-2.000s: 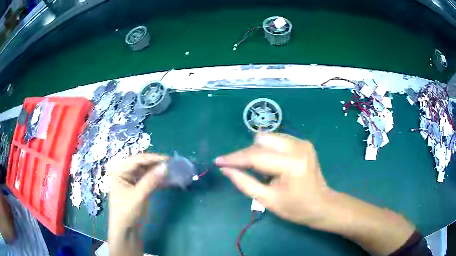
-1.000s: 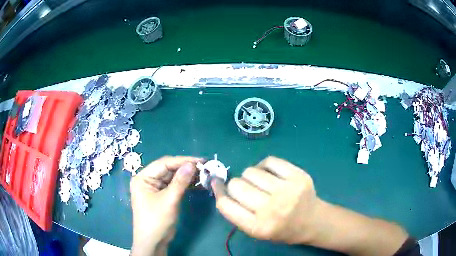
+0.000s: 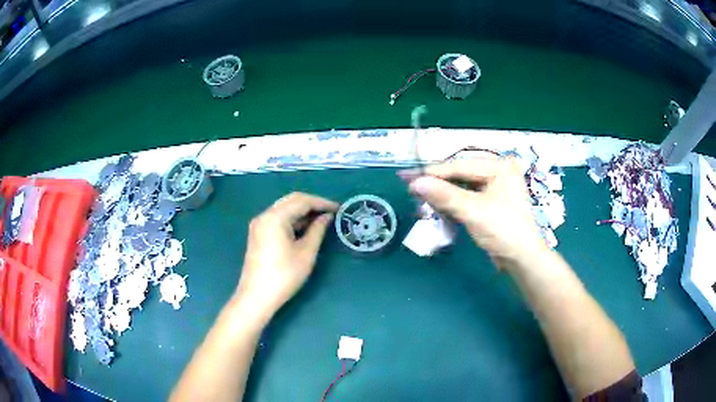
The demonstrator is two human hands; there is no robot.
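Observation:
A grey round housing with a spoked face lies on the green bench in front of me. My left hand is at its left rim, thumb and fingertips pinched against or just beside it; contact is hard to tell. My right hand is right of the housing and grips a wire lead, blurred. A white square piece hangs below its fingers, and the lead's upper end sticks up over the white strip. Another white square pad with red and dark wires lies nearer me on the bench.
Another housing stands by the pile of notched discs at left, beside the red tray. Lead piles lie at right, near a white rack. Housings sit on the conveyor beyond the white strip.
The notched disc is gone from between my hands. My left hand has moved up to the housing. My right hand has moved up and right and now holds a lead with a white square.

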